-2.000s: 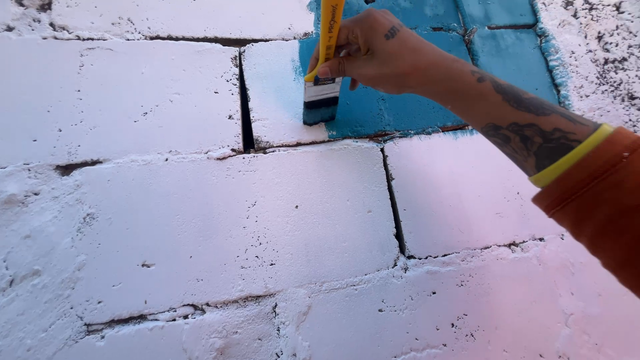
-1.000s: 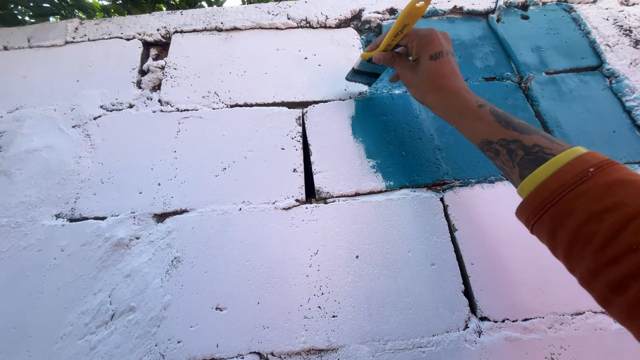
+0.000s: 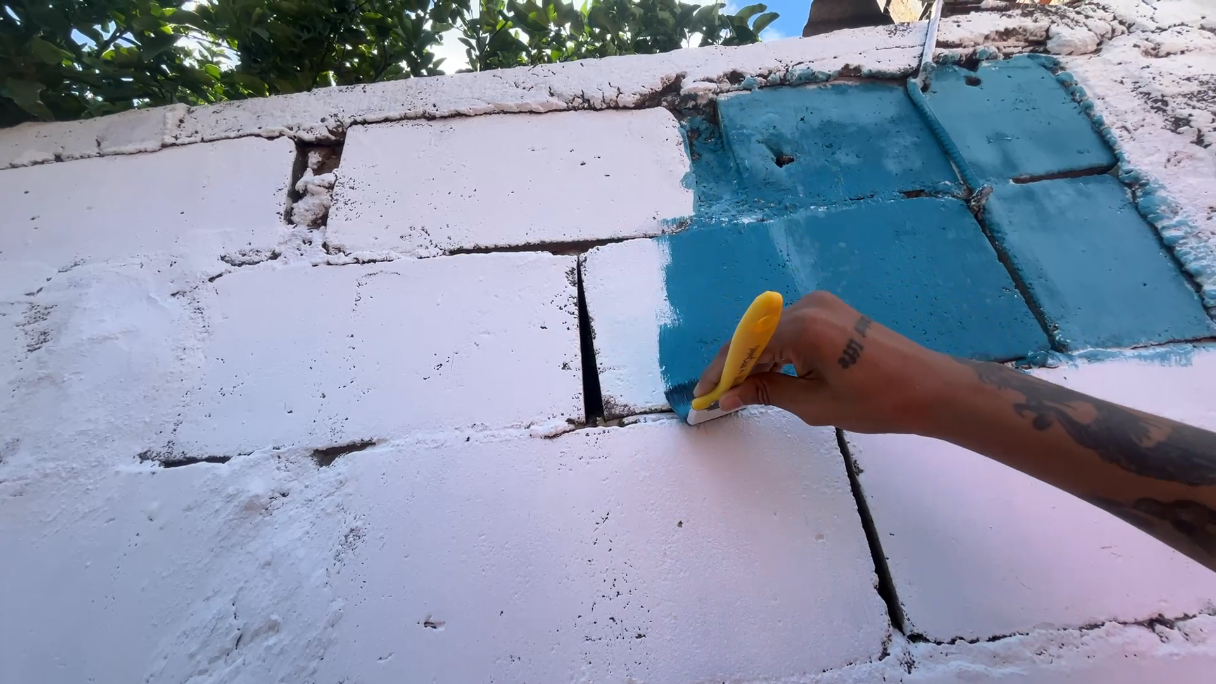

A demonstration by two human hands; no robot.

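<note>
In the head view my right hand (image 3: pixel 826 366) grips a paintbrush (image 3: pixel 746 351) by its yellow handle, which points up. The dark, blue-wet bristles (image 3: pixel 680 399) touch the wall at the lower left edge of the blue paint (image 3: pixel 893 275), just above a mortar joint. Left of the bristles is a narrow white part of the same block (image 3: pixel 622 328). The blue covers several blocks at the upper right. My left hand is not in view.
White-painted blocks (image 3: pixel 456 532) spread left and below, with a dark open gap (image 3: pixel 589 342) between two of them. A thin pipe or cable (image 3: pixel 940 128) runs down through the blue. Green leaves (image 3: pixel 313 43) show above the wall's top edge (image 3: pixel 427 95).
My right hand with the brush has gone from the top of the blue area down to its lower left edge. The view has tilted up, showing more leaves and sky.
</note>
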